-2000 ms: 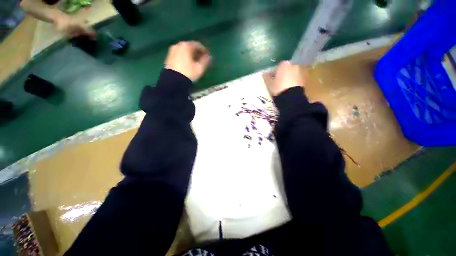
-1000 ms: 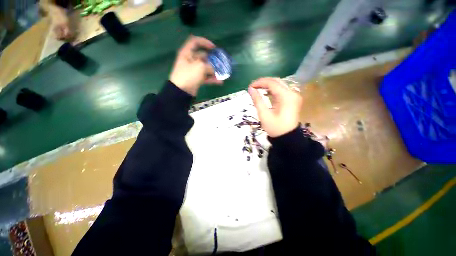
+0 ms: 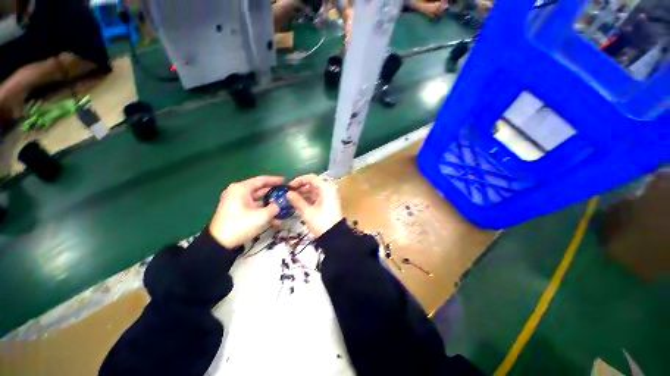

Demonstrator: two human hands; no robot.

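A dark round unit [image 3: 279, 200] with blue glints is held up between both hands, over the far end of the white work sheet [image 3: 261, 305]. My left hand [image 3: 246, 209] grips it from the left, thumb in front. My right hand [image 3: 317, 204] has its fingertips at the unit's right side; whether they also pinch a small component is too small to tell. A pile of wired components [image 3: 294, 257] lies on the sheet just below the hands.
More wired components [image 3: 404, 261] lie on the brown bench [image 3: 382, 198] at right. A blue plastic stool [image 3: 470, 176] rests on the bench beyond a chipped white post [image 3: 352, 95]. Black cylinders [image 3: 141, 121] stand on the green belt [image 3: 191, 158]. People sit across it, one near a green heap [image 3: 55, 114].
The view has swung to the right. My left hand has brought the round unit from over the belt towards the sheet, and my right hand has come to meet it.
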